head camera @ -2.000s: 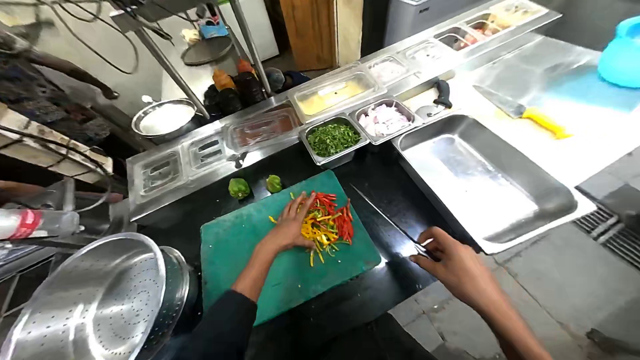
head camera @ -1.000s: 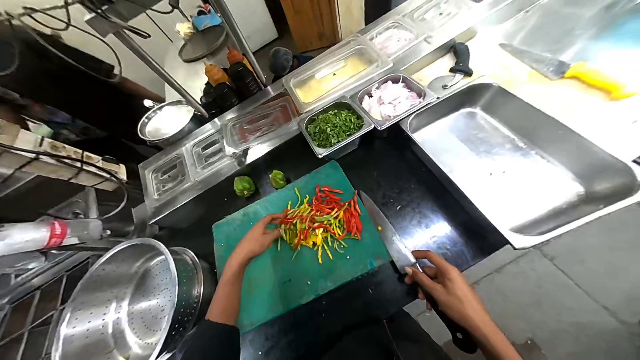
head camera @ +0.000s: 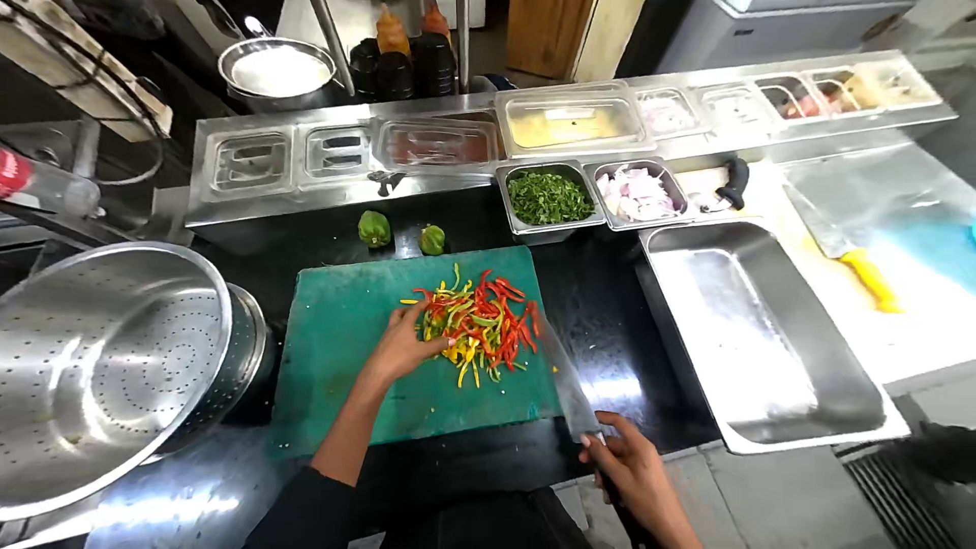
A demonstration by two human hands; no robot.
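Note:
Red, yellow and green pepper strips (head camera: 488,324) lie heaped on a green cutting board (head camera: 343,381). My left hand (head camera: 408,339) rests at the left side of the heap, fingers spread and touching the strips. My right hand (head camera: 629,465) grips the dark handle of a kitchen knife (head camera: 568,377); its blade points away from me along the board's right edge, the tip by the red strips. Two green pepper pieces (head camera: 374,229) (head camera: 431,239) sit on the black counter behind the board.
A perforated steel colander (head camera: 114,366) stands at left. Behind are steel containers of chopped greens (head camera: 547,200) and sliced onion (head camera: 639,194), below a rail of lidded containers (head camera: 572,122). A deep steel pan (head camera: 762,335) is at right, with a yellow-handled knife (head camera: 873,280) beyond it.
The strips' colours have become more mixed since two seconds ago. The knife blade has turned in my right hand, its broad side now showing more. The view has swung.

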